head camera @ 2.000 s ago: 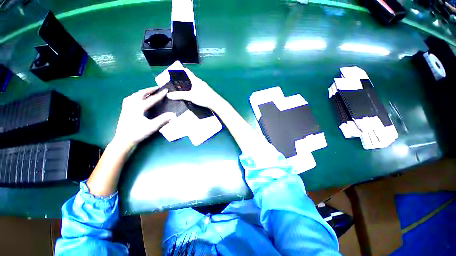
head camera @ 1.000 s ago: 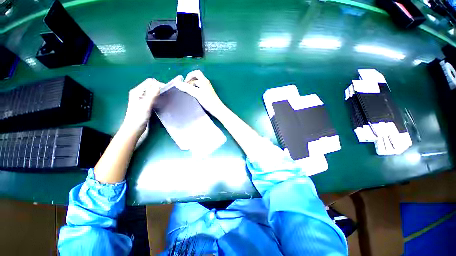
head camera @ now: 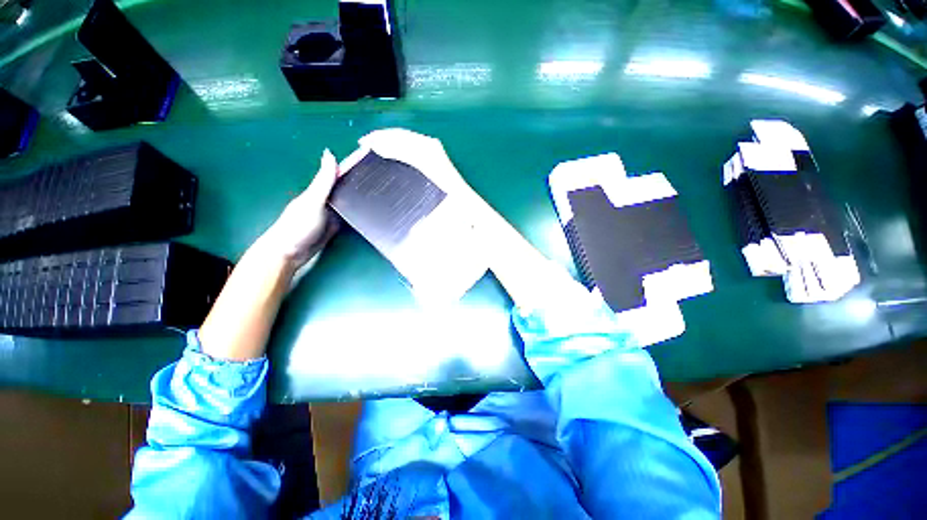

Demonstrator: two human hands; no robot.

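Note:
A folding carton (head camera: pixel 387 195) with a black panel and a long white flap is held above the green bench, tilted toward me. My left hand (head camera: pixel 308 218) is around its left side, thumb raised near its top corner. My right hand (head camera: pixel 422 157) is around its far and right side, and its fingers partly merge with the bright white of the carton. The carton's far side is hidden. A loose pile of flat carton blanks (head camera: pixel 632 244), black with white stepped flaps, lies to the right of my right forearm.
A second stack of blanks (head camera: pixel 796 210) stands further right. Two nested stacks of black inserts (head camera: pixel 86 289) lie at the left edge. Open boxes with inserts stand at the far side (head camera: pixel 315 63) and far left (head camera: pixel 122 76). A dark bin (head camera: pixel 849 15) is at the top right.
The carton has turned from its white inner side to show a black panel. My right hand has moved from pinching its top edge to around its far side. The view has shifted slightly.

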